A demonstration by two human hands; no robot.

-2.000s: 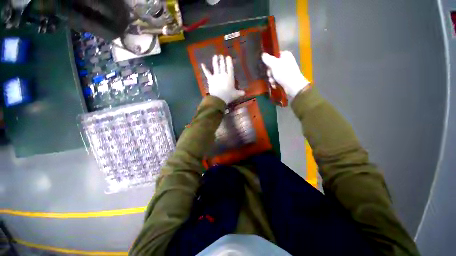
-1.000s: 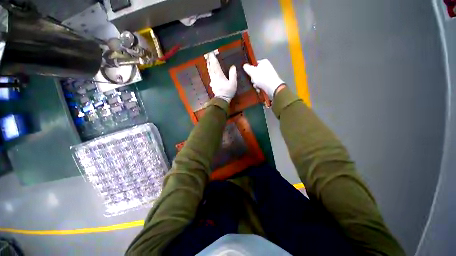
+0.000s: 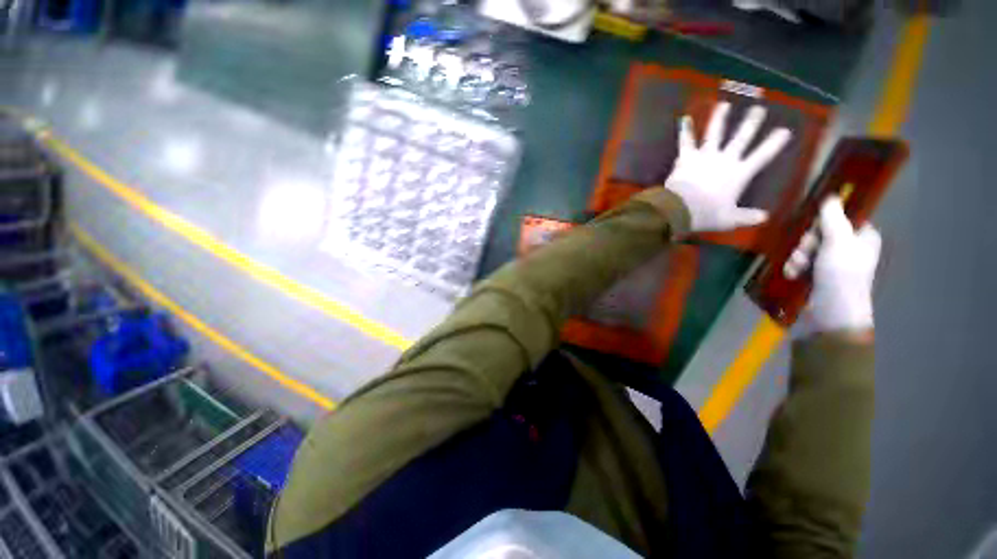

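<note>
My left hand [image 3: 727,173], in a white glove, lies with fingers spread over an orange fixture plate [image 3: 654,82] with grey panels and a small white label. My right hand [image 3: 840,268], also gloved, grips a narrow red-orange slotted bar [image 3: 867,164] and holds it beyond the plate's right edge, tilted. A second orange plate [image 3: 621,339] with a grey centre lies nearer my body, partly hidden by my left sleeve. Whether my left palm touches the plate is hard to tell.
A clear blister tray [image 3: 421,186] overhangs the green bench on the left. A tray with blue and grey pieces [image 3: 443,63] lies behind it. Metal-framed carts [image 3: 175,437] with blue items stand at the lower left. Yellow lines mark the floor.
My right hand has moved right, carrying the bar off the plate's right side. My left hand's fingers have spread. The camera view has turned left, bringing the carts into view.
</note>
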